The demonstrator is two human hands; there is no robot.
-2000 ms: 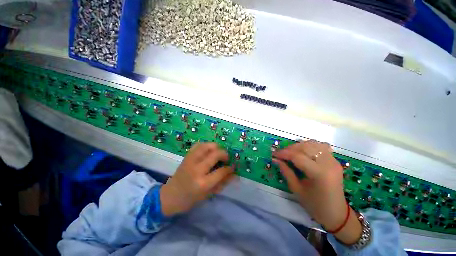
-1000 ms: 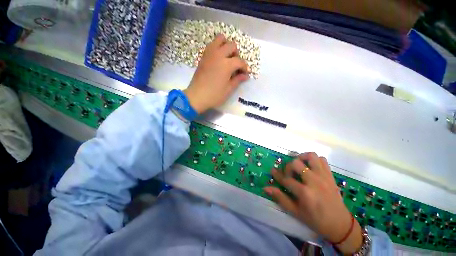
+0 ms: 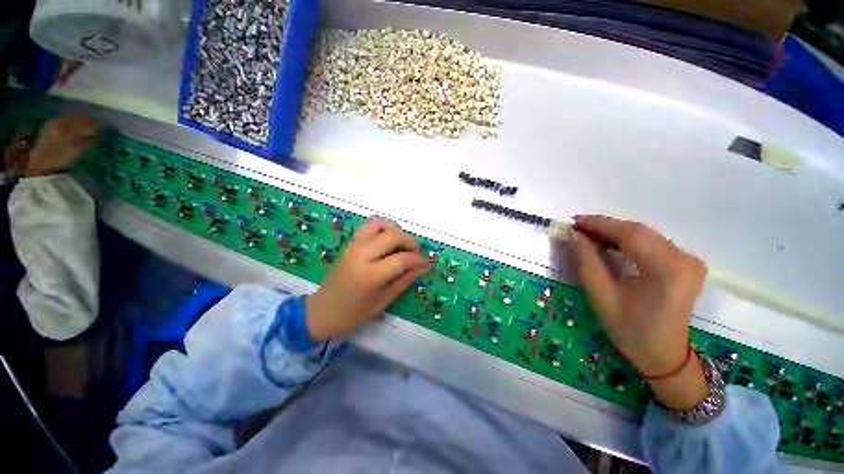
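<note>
The long green PCB panel point(image 3: 453, 298), dotted with tiny parts, runs across the front of the bench in its rail. My left hand point(image 3: 370, 275) is over the panel's middle, fingers bent together; whether it holds a tiny part cannot be told. My right hand point(image 3: 639, 287) is behind the panel, thumb and forefinger pinched at a small pale piece at the right end of the longer black component strip point(image 3: 509, 213). A shorter black strip point(image 3: 488, 183) lies behind it. The heap of cream-white connectors point(image 3: 416, 83) lies on the bench farther back.
The blue parts bin point(image 3: 289, 83) with silvery cylinders stands left of the heap. Another person's hand point(image 3: 63, 143) and pale sleeve are at the panel's far left. A round white object point(image 3: 111, 32) is at the top left. A small dark and pale piece point(image 3: 745, 147) lies back right.
My left hand has come back from the cream heap to the panel. My right hand has moved from the panel up and right to the black strip's end. The other person's hand has appeared over the panel.
</note>
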